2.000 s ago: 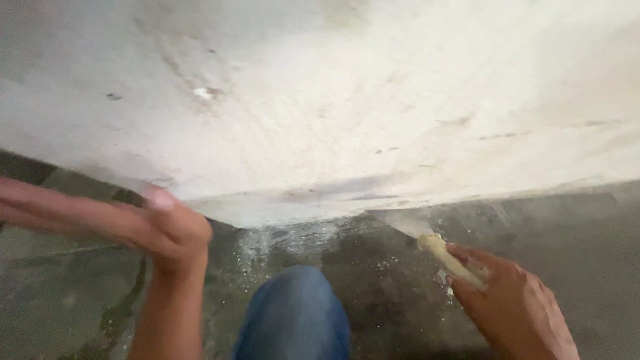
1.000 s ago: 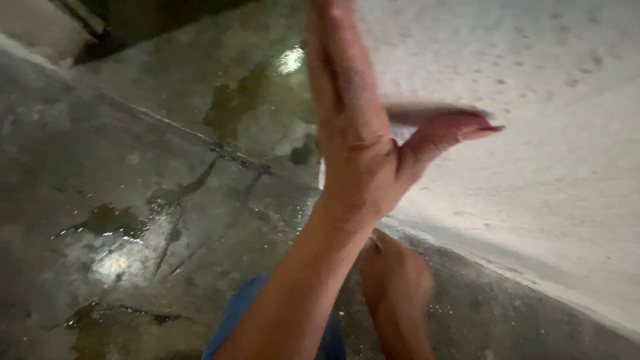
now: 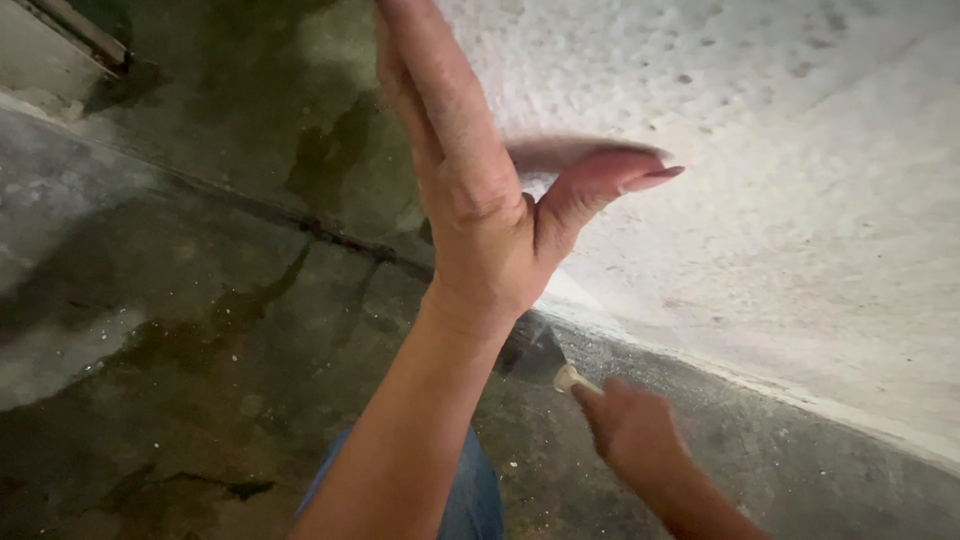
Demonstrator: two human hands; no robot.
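My left hand [image 3: 487,202] is raised in the upper middle of the view, palm against the edge of the white wall [image 3: 780,187], thumb spread out across the wall face. It holds nothing. Lower right, my right hand [image 3: 637,427] grips the pale handle of a putty knife [image 3: 566,375]. The knife's metal blade rests low at the foot of the wall, where wall and concrete floor [image 3: 750,457] meet. Part of the blade blends into the dark floor beside my left forearm.
Wet, stained concrete [image 3: 187,375] with pale specks spreads to the left. A dark joint [image 3: 337,238] crosses it diagonally. At the top left stands a pale panel or wall end [image 3: 45,60]. My knee in blue jeans [image 3: 472,495] is at the bottom.
The view has swung strongly since the oldest frame. My left hand, earlier low at the left, now reaches up along the wall. The putty knife, hidden one second ago, shows again in my right hand.
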